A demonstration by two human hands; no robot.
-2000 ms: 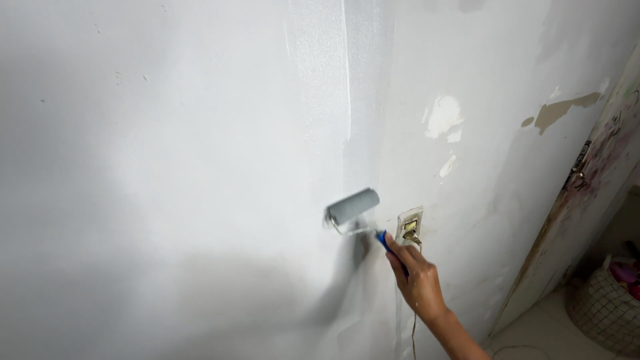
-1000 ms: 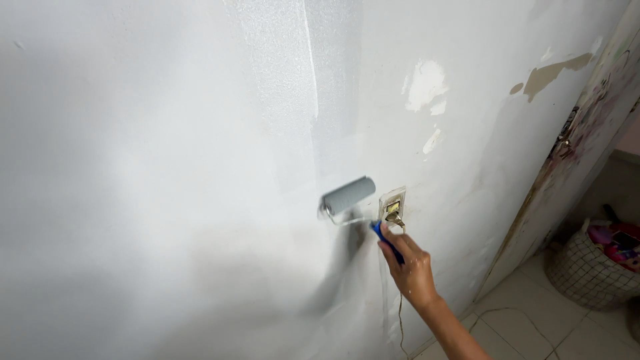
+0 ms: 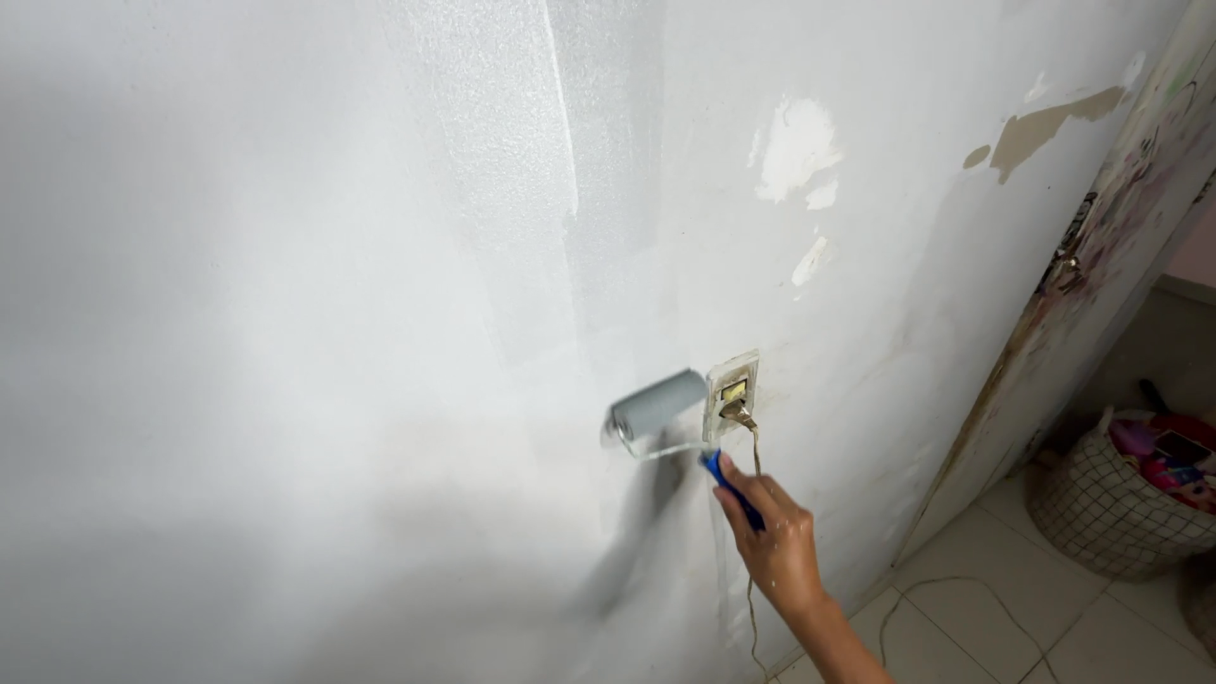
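My right hand [image 3: 779,537], with small paint specks on it, grips the blue handle [image 3: 736,489] of a small paint roller. The grey roller sleeve [image 3: 662,403] lies slanted at the wall [image 3: 332,332], close to the left side of a wall outlet plate [image 3: 731,394]. A wet, glossy painted strip [image 3: 513,123] runs down the wall above the roller. A plug [image 3: 738,412] sits in the outlet, and its cord hangs down behind my hand. My left hand is out of view.
White filler patches [image 3: 800,150] and a tan bare patch [image 3: 1040,133] mark the wall at right. Beyond stands a stained door frame [image 3: 1045,304]. A checked basket [image 3: 1107,508] with colourful items rests on the tiled floor [image 3: 988,589], where a thin cord lies.
The roller, in my right hand, has moved lower on the wall relative to the outlet and now lies close beside the plate. The view has shifted somewhat.
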